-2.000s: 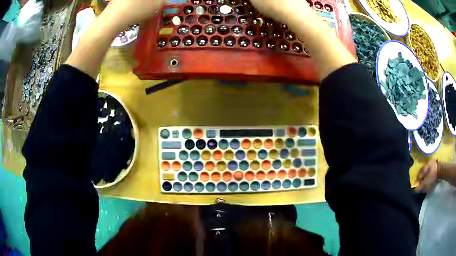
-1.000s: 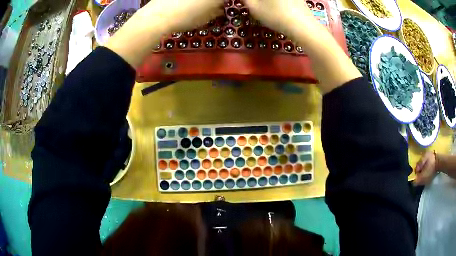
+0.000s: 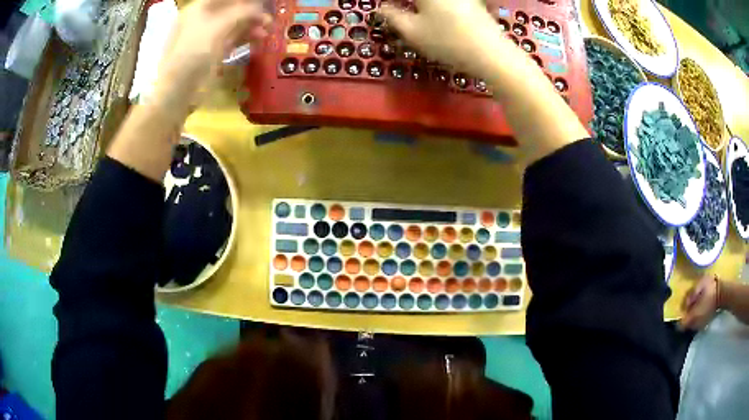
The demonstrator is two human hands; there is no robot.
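The red fixture lies at the top of the view, with rows of round holes with dark shiny centres and a few flat bars in slots. My right hand is over its middle with fingertips down at the holes; whether it holds a piece is hidden. My left hand is blurred at the fixture's upper left edge, fingers partly spread; I cannot tell if it holds anything. The sample keyboard with multicoloured round keys lies nearer me.
A tub of black pieces stands at left, with a worn brown tray beyond. Dishes of green pieces and yellow pieces stand at right. A dark strip lies by the fixture. Another person's hand is at right.
My left hand has moved left, off the fixture's middle to its left edge. My right hand stays over the holes. The whole view has shifted slightly. White gloved hands show again above the brown tray.
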